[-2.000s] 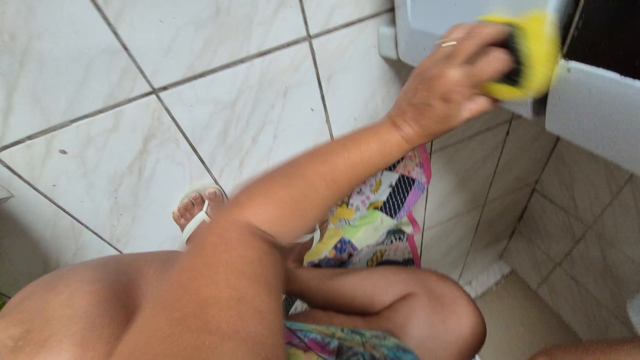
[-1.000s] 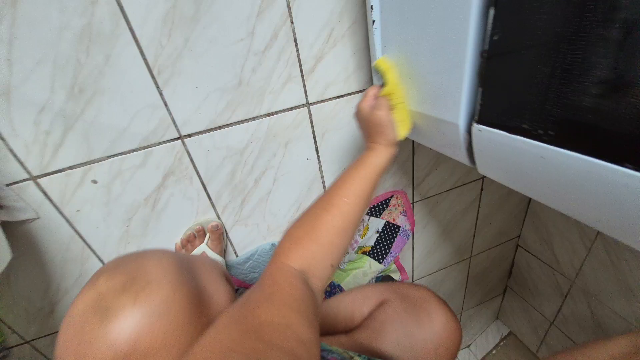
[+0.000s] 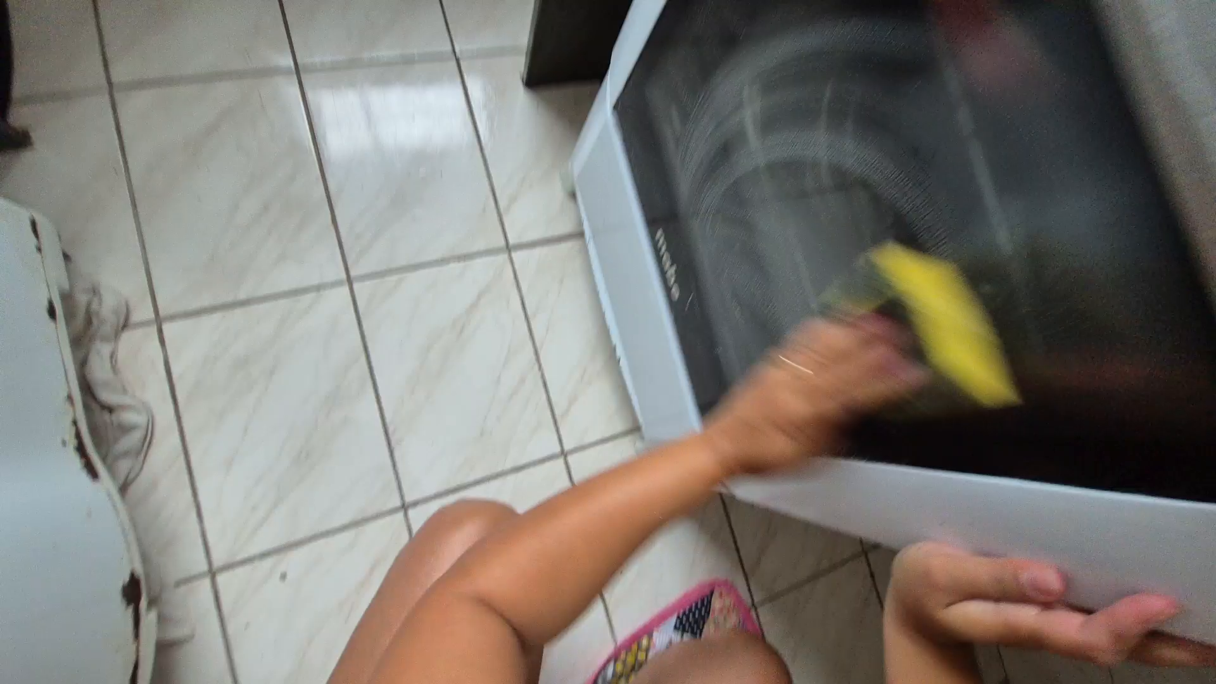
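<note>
My left hand [image 3: 826, 389], with a ring on one finger, grips a yellow sponge [image 3: 945, 323] with a dark side. Both are blurred over the black glass panel [image 3: 807, 218] of a white-framed appliance, where curved, streaky whitish smears show. The forearm reaches across from the lower left. At the lower right, my right hand [image 3: 1035, 603] lies against the lower white edge [image 3: 950, 503] of the appliance, its fingers curled at the rim. Part of the sponge is hidden by the left hand.
Marbled white tiles [image 3: 446, 370] cover the floor. On the left stand a white metal panel with rust-chipped edges [image 3: 57, 437] and a crumpled grey cloth [image 3: 114, 389]. A patchwork cloth with pink trim [image 3: 698, 617] is by my knees. A dark object [image 3: 570, 38] stands behind the appliance's corner.
My left hand has moved with the sponge from the white side part onto the black glass. My right hand has come into view at the lower edge. The view has shifted considerably.
</note>
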